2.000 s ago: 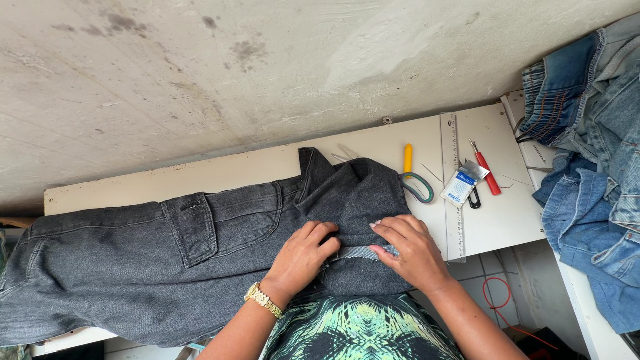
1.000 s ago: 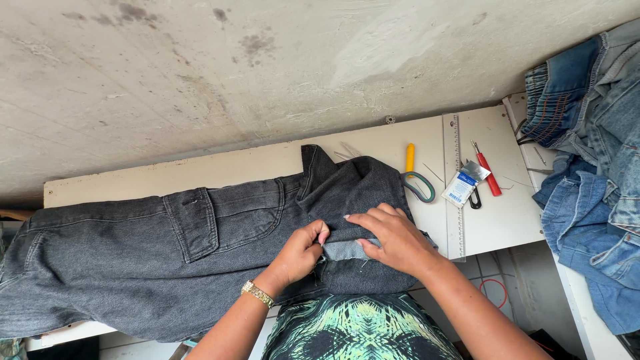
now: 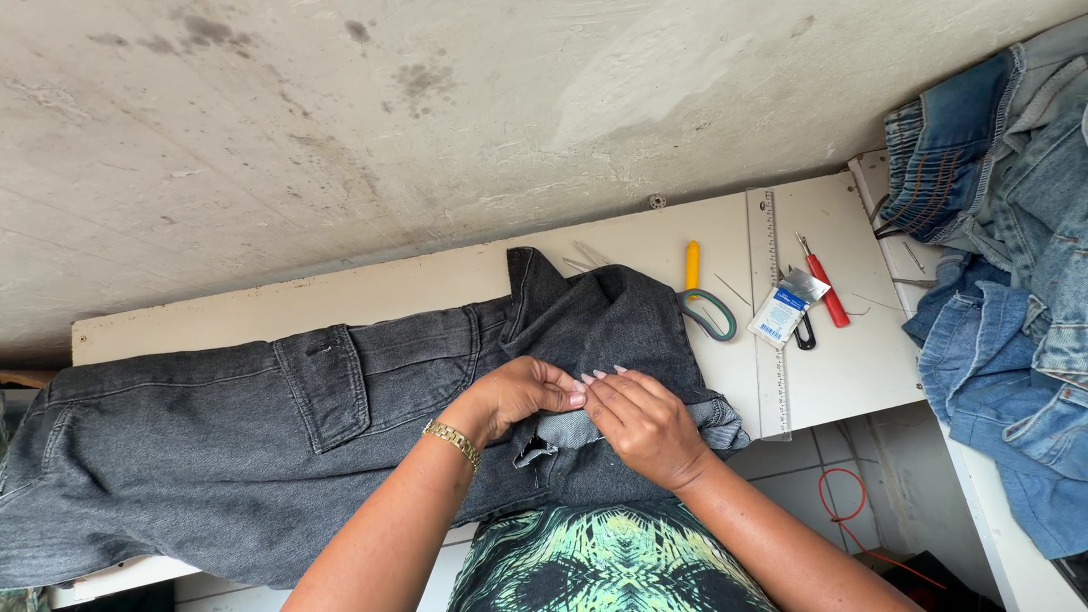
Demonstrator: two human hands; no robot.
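Note:
Dark grey denim trousers (image 3: 204,476) with a flapped side pocket (image 3: 323,387) lie across a white table (image 3: 195,314). Over the trousers' right part, my left hand (image 3: 531,395) has its thumb and fingertips pinched together at an edge of the denim. My right hand (image 3: 637,421) meets it there, fingertips touching those of my left hand, with the thumb hidden. Below the hands a folded-back strip shows the lighter inner side of the denim (image 3: 569,431), with a frayed edge.
Right of the trousers lie scissors (image 3: 710,316), a yellow-handled tool (image 3: 692,268), a clear ruler (image 3: 769,340), a small packet (image 3: 778,314) bearing writing and a red seam ripper (image 3: 829,289). Blue denim garments (image 3: 1020,323) are heaped at the right. A wall (image 3: 425,127) stands behind the table.
My hands, apart two seconds ago, have come together at the fingertips. The strip of lighter denim, flatter and straighter before, is now bunched beneath them.

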